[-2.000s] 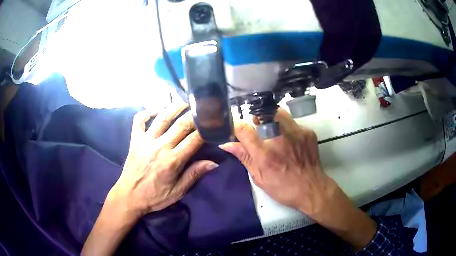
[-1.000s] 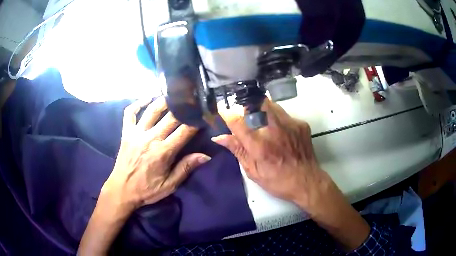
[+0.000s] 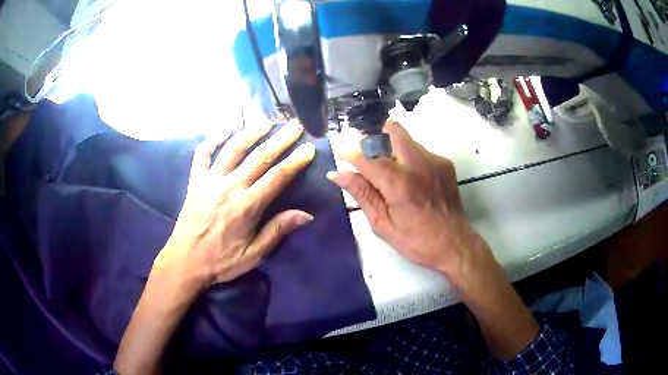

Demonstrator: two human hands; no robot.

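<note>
A dark purple garment panel (image 3: 307, 249) lies on the white machine table, its straight right edge running from the needle area to the table's front edge. My left hand (image 3: 234, 205) lies flat on the panel with fingers spread, fingertips near the needle area. My right hand (image 3: 410, 198) is at the panel's right edge, its thumb by the edge and its fingertips partly hidden behind the tension assembly (image 3: 375, 124). Whether it pinches the cloth cannot be told. The machine head (image 3: 359, 51), white with a blue stripe, stands above. The needle and presser foot are hidden.
A red-handled tool (image 3: 530, 106) lies under the arm beside a small tangled heap (image 3: 494, 99). Dark cloth strips (image 3: 465, 33) hang over the head. A printed scale (image 3: 410, 309) runs along the table's front edge. A bright lamp glare covers the upper left.
The view has shifted, so the machine head sits higher in the picture. My left fingers look straighter and more spread. My right hand stays by the panel's edge.
</note>
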